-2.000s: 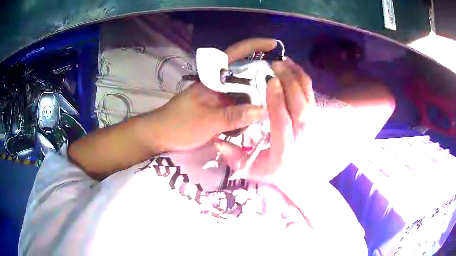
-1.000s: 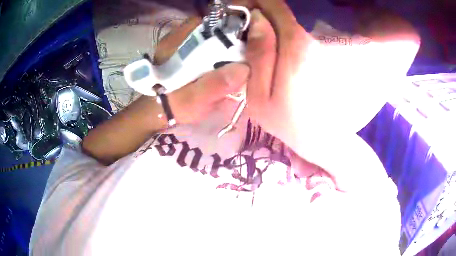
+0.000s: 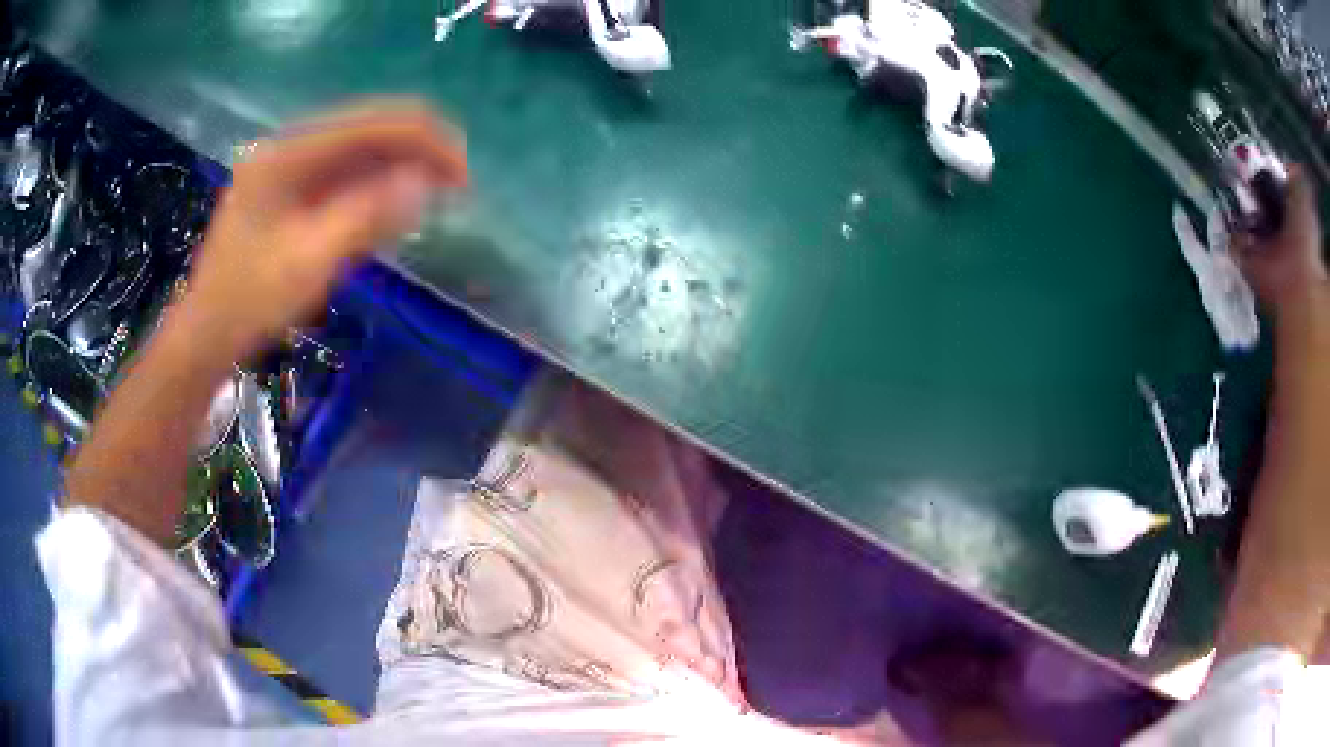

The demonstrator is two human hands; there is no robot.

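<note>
My left hand (image 3: 328, 204) is raised over the bench's near edge beside the parts bin, blurred, with its fingers curled apart and nothing seen in it. My right hand (image 3: 1288, 241) is at the far right, partly cut off by the picture's edge. Its fingers are around the dark end of a white unit (image 3: 1244, 158) with metal rods and a red spot. Another white unit (image 3: 934, 73) lies on the green bench (image 3: 831, 336) at the top. A third unit (image 3: 620, 32) lies to its left, cut off by the top edge.
A white squeeze bottle (image 3: 1097, 521) with a yellow tip, a white strip (image 3: 1154, 603), a thin rod (image 3: 1167, 453) and a ringed white part (image 3: 1208, 479) lie at right. A white glove (image 3: 1218, 277) is near my right wrist. The blue bin (image 3: 328, 431) holds tangled parts.
The view has swung up onto the bench. My hands, together around a white unit before, are now far apart. My left hand has let go; my right hand is out at the far right.
</note>
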